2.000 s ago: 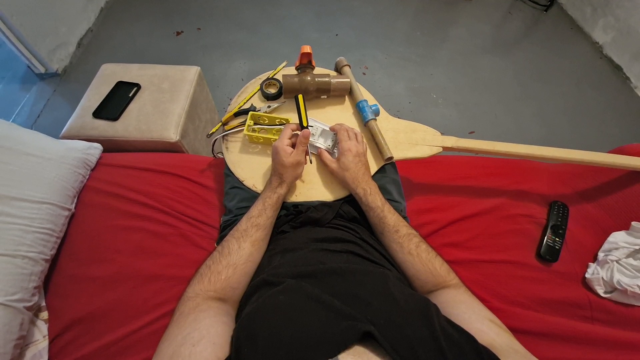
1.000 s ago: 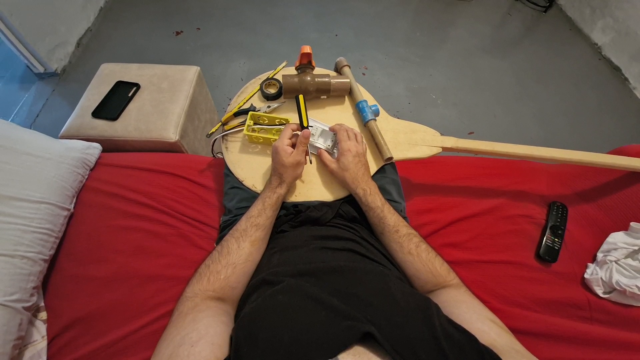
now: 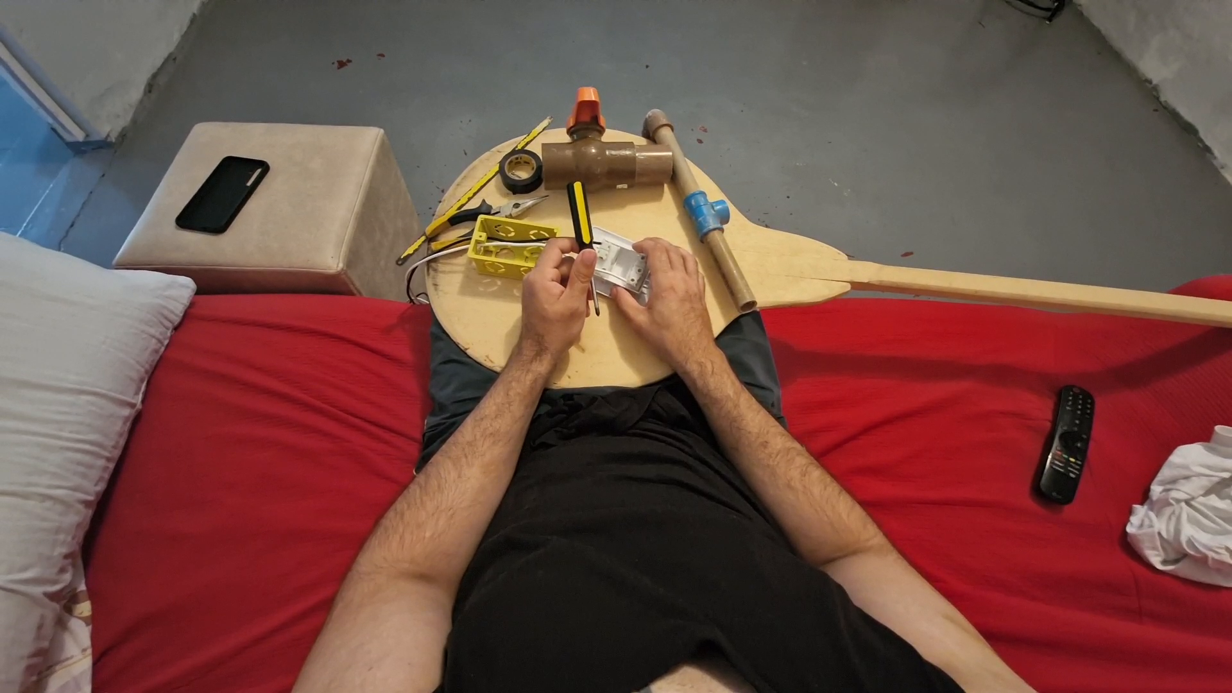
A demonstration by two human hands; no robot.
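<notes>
On my lap lies a round wooden paddle board (image 3: 616,366). My left hand (image 3: 558,298) grips a screwdriver with a yellow and black handle (image 3: 579,214), its handle up and its shaft pointing toward me. My right hand (image 3: 674,294) holds a white plastic electrical fitting (image 3: 619,265) by its right side. Left of it, a yellow plastic electrical box (image 3: 510,246) rests on the board, with a white cable (image 3: 450,252) running out at its left. Where the screwdriver's tip touches, if anywhere, I cannot tell.
Pliers (image 3: 491,210), a yellow folding rule (image 3: 472,192), black tape (image 3: 521,170), a brown ball valve (image 3: 602,165) with an orange handle and a brown pipe (image 3: 717,245) with a blue tee lie on the board. A phone (image 3: 222,194) sits on a stool (image 3: 289,221); a remote control (image 3: 1065,445) lies on red fabric.
</notes>
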